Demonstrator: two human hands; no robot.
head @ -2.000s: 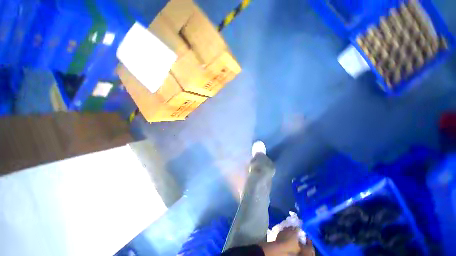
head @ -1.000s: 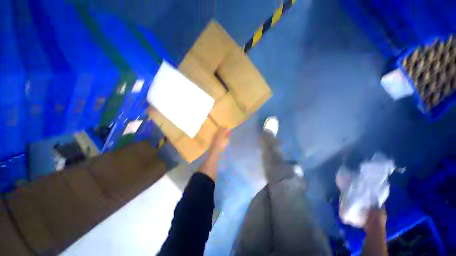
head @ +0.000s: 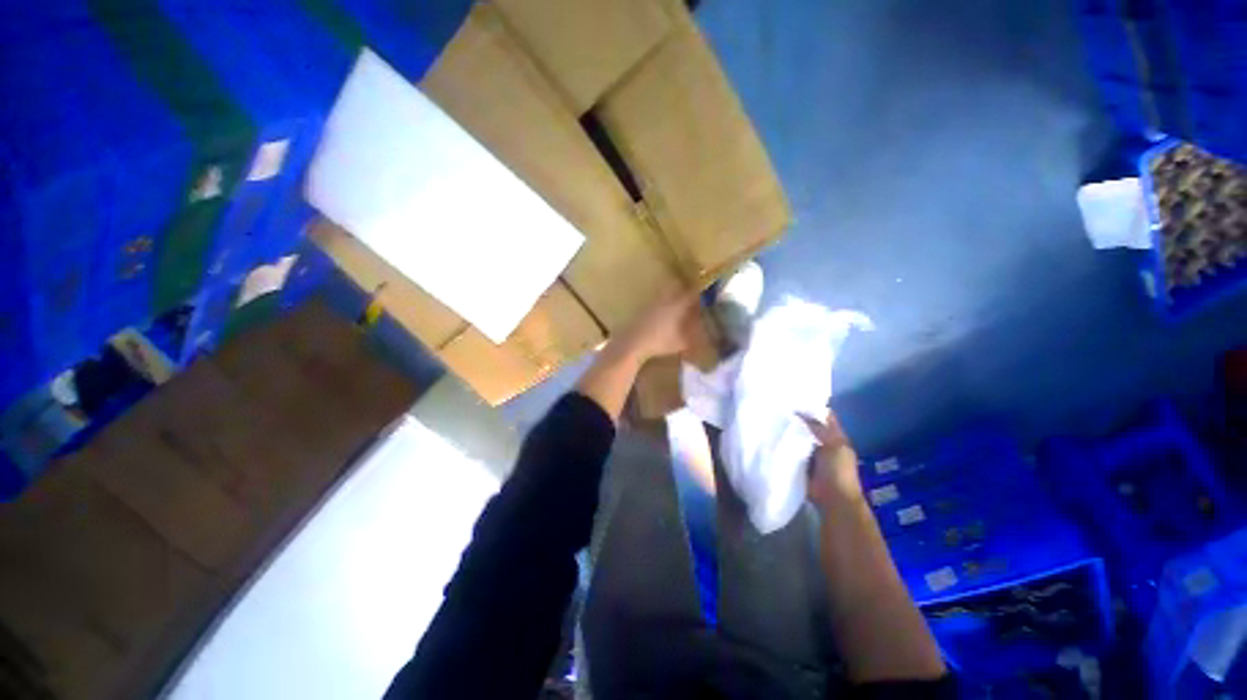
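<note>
A tan cardboard carton [head: 711, 151] with folded flaps stands in front of me, its top flaps leaving a narrow dark gap. A white sheet [head: 438, 205] lies on its left part. My left hand [head: 666, 328] is at the carton's near edge, on a flap; its fingertips are partly hidden, so its grip cannot be told. My right hand [head: 832, 458] holds a crumpled thin white liner [head: 780, 410], which hangs in front of my legs beside the carton.
Blue crates are stacked at left [head: 82, 233]. A brown cardboard surface [head: 205, 465] and a white surface [head: 356, 588] are at lower left. A blue crate with dark contents [head: 1026, 615] is at lower right. A crate of beige-brown parts [head: 1203, 212] with a white label is at far right.
The right hand has brought the white liner leftward from beside the right crates to the carton. The left hand, out of view at first, is at the carton's near edge. The carton appears larger and nearer.
</note>
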